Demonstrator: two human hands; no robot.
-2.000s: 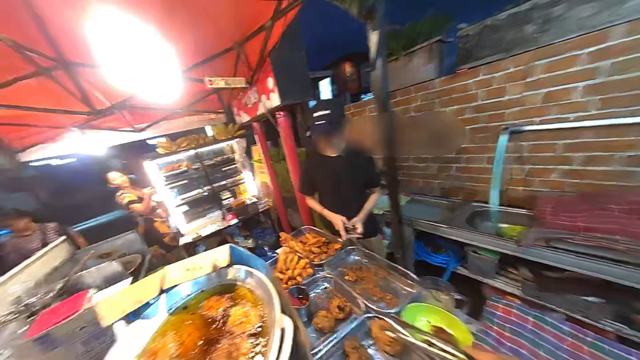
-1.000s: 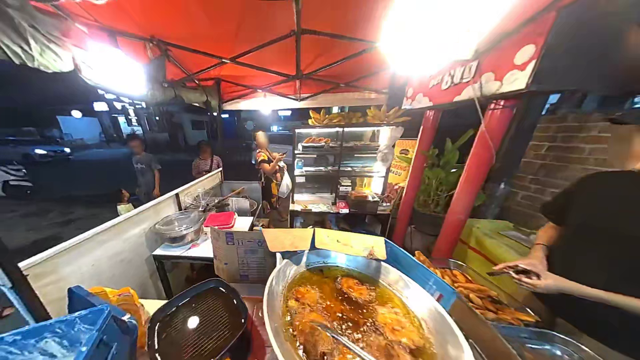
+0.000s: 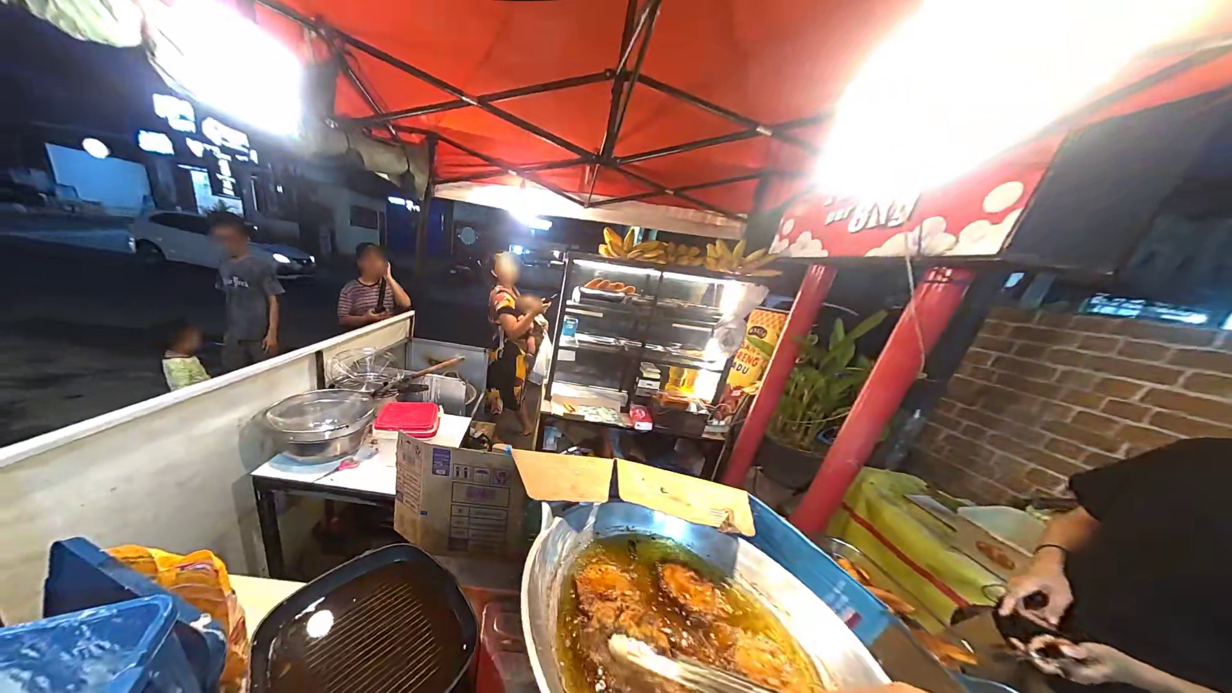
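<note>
A wide metal pan (image 3: 541,616) of bubbling oil stands at the bottom centre. Several browned pieces of fried food (image 3: 688,587) lie in the oil. Metal tongs (image 3: 674,666) reach over the near part of the pan, their pale, blurred tip among the pieces. At the bottom edge, near the line of the tongs, shows a sliver of skin that appears to be my right hand (image 3: 878,687); its fingers and grip are cut off by the frame. My left hand is out of view. Cardboard flaps (image 3: 563,475) stand along the pan's far rim.
Left of the pan lie a black ridged grill pan (image 3: 366,626) and blue plastic containers (image 3: 87,645). Behind are a cardboard box (image 3: 457,496) and a side table (image 3: 308,469) with bowls. Food trays and a co-worker (image 3: 1155,549) handling a dark object are at right. People stand beyond the low partition (image 3: 192,433).
The view has swung far left since the oldest frame. The co-worker's hands now hold a dark object lower in the view. The tongs lie at a different angle over the oil than one second ago.
</note>
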